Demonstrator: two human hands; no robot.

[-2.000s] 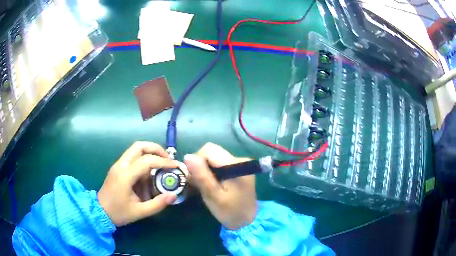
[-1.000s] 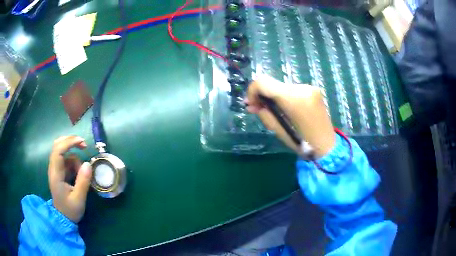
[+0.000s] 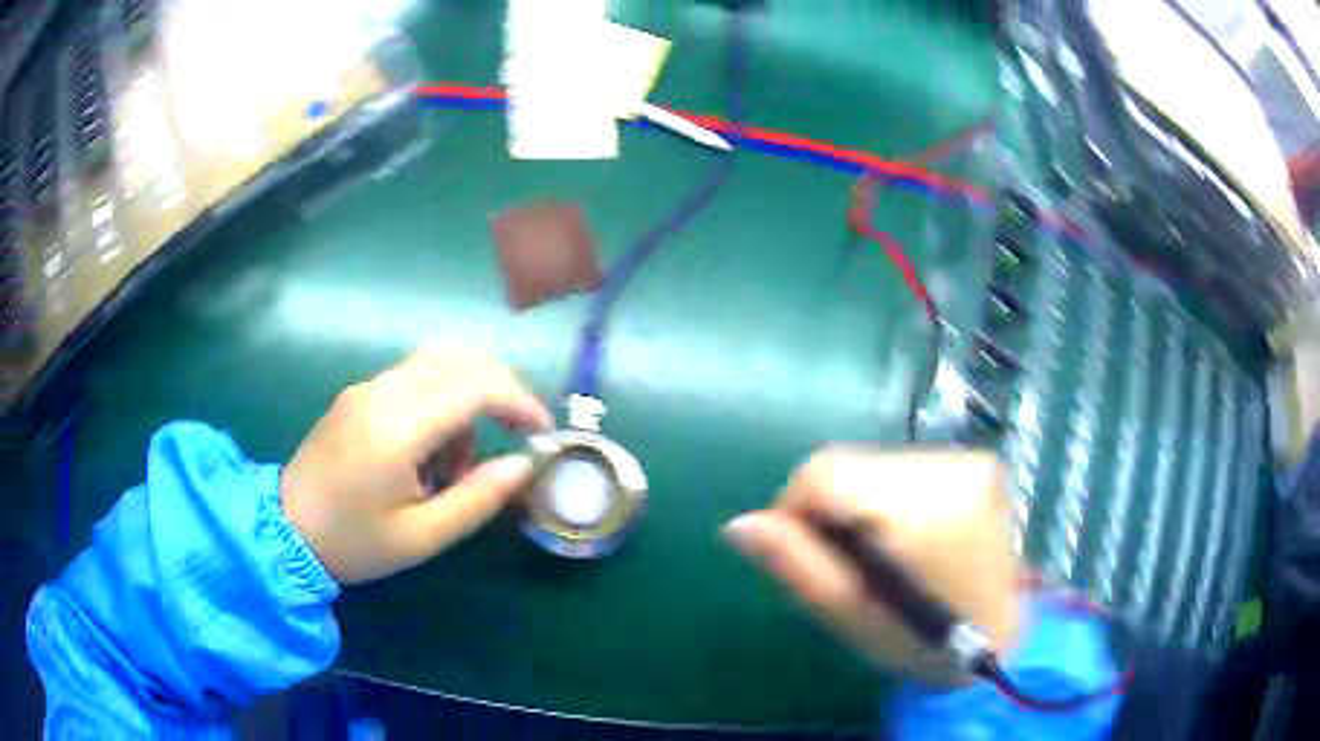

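Observation:
The round metal test head (image 3: 584, 494) sits on the green mat with its pale face bare. The dark blue cable (image 3: 592, 342) runs up from its silver plug. My left hand (image 3: 420, 471) is at its left side, thumb and fingers at the rim; no part shows in the fingers. My right hand (image 3: 900, 557), blurred, is right of the test head, away from it, and holds the black test probe (image 3: 900, 591) with its silver collar towards my wrist. The fingertips are bent towards the test head; whether they also hold a small part I cannot tell.
The right-hand blister tray (image 3: 1122, 434) has dark parts in its left row. The left-hand tray (image 3: 217, 159) lies at the upper left. A brown-red square (image 3: 546, 253), paper slips (image 3: 562, 87) and a white pen (image 3: 683, 126) lie behind the test head. More clear trays (image 3: 1144, 130) stand at the upper right.
The component seen earlier on the test head is gone from it. My right hand went over to the right-hand tray with the probe, and is now back nearer the test head. The view has shifted.

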